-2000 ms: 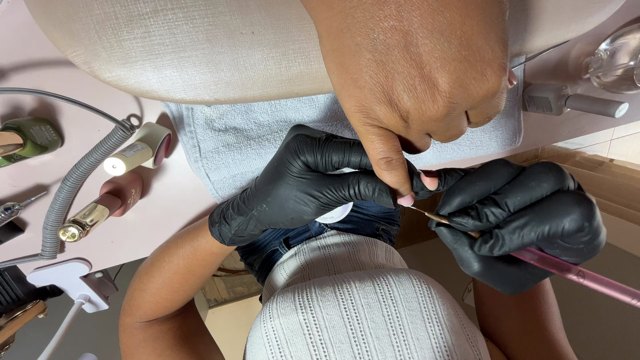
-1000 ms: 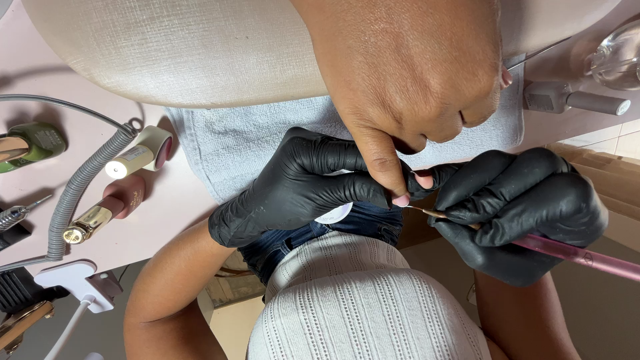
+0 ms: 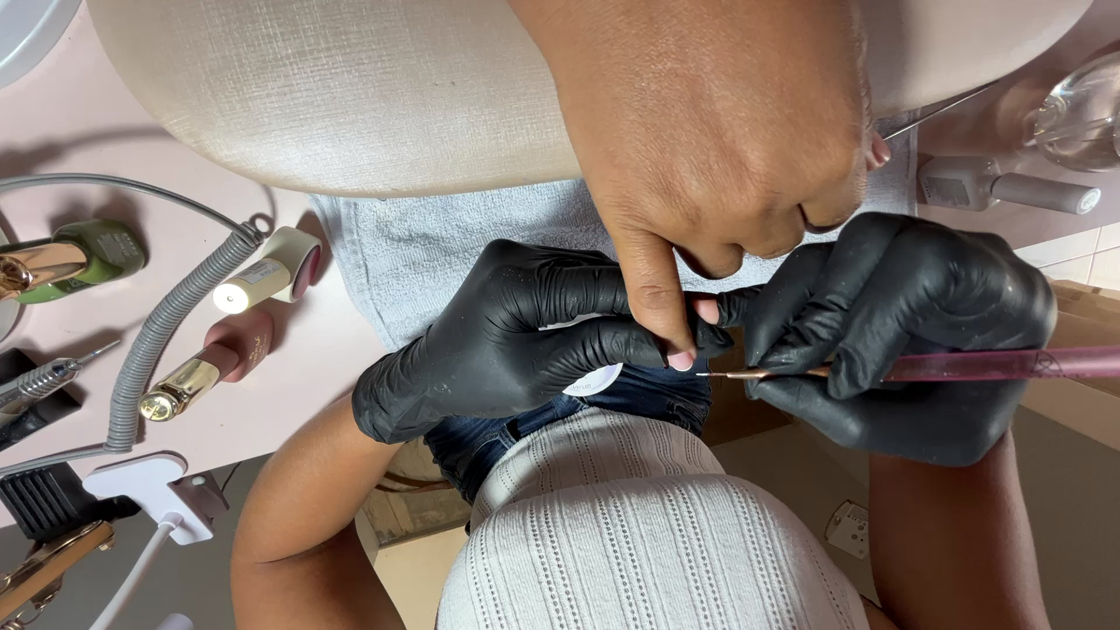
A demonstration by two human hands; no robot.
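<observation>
My left hand (image 3: 525,337), in a black glove, grips a finger of another person's hand (image 3: 717,140) that reaches down from the top. That finger's nail (image 3: 681,360) shows pale pink with a whitish tip. My right hand (image 3: 901,341), also gloved in black, holds a thin nail-art brush (image 3: 971,365) with a pink handle. The fine brush tip points left, just right of the nail, with a small gap. A round white item (image 3: 597,381) bearing writing is partly hidden below my left hand.
A grey towel (image 3: 394,254) lies under the hands, beside a beige padded armrest (image 3: 332,105). On the left are several polish bottles, including a green one (image 3: 109,254), a coiled cord (image 3: 166,332) and a nail drill (image 3: 39,385). A grey polish bottle (image 3: 958,184) lies at right.
The brush tip was at the nail in the earlier frames and is now slightly to its right. My left hand keeps its hold on the finger.
</observation>
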